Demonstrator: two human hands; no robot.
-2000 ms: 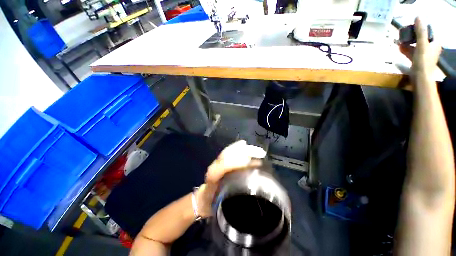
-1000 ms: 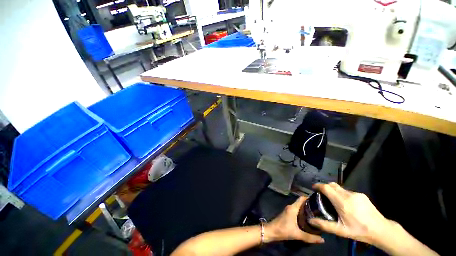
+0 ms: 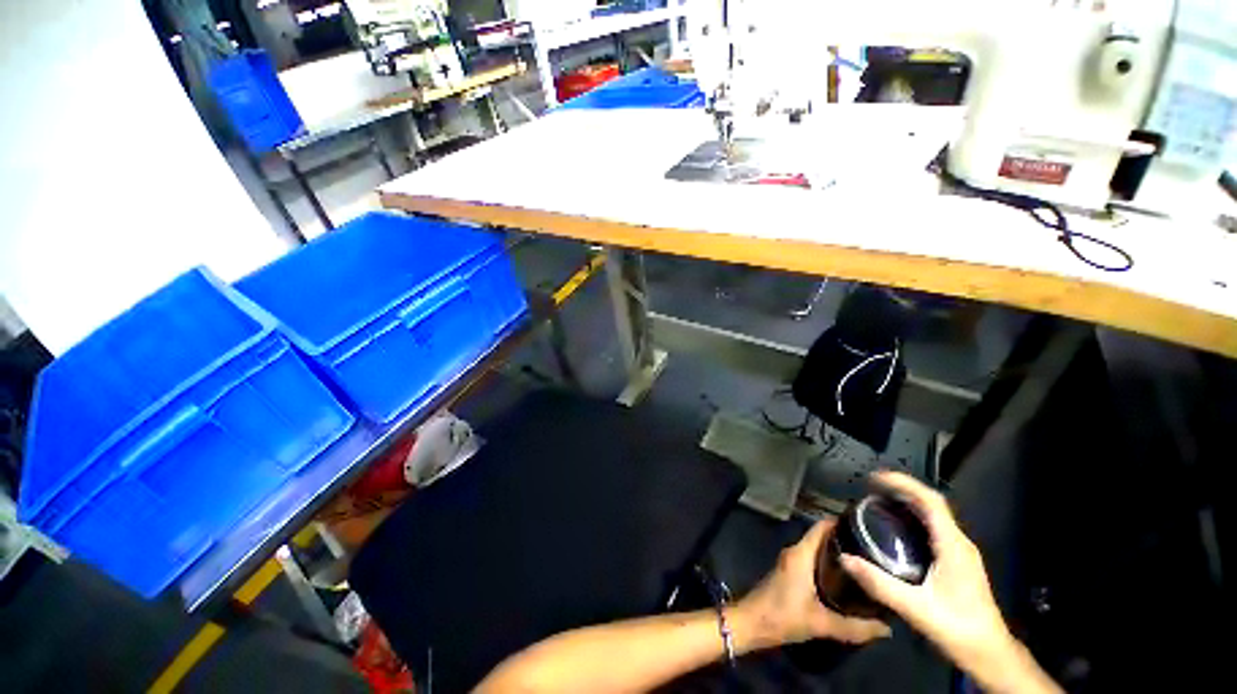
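Note:
A vacuum flask (image 3: 844,593) is at the lower right, seen from above with a dark, shiny lid (image 3: 889,537) on its top. My left hand (image 3: 800,591) wraps around the flask's side, with a bracelet on the wrist. My right hand (image 3: 936,569) grips the lid from the right, fingers around its rim. The lower part of the flask is dark and mostly hidden by my hands.
A black padded stool (image 3: 543,522) stands left of my hands. Two blue crates (image 3: 177,434) lie on a low rack at left. A wood-edged table (image 3: 814,252) with a white sewing machine (image 3: 1051,102) is ahead. A black bag (image 3: 852,373) hangs beneath it.
The flask's open mouth is now covered by the dark lid. My right hand came from the table to the lid. Since one second ago, it has turned slightly around the lid.

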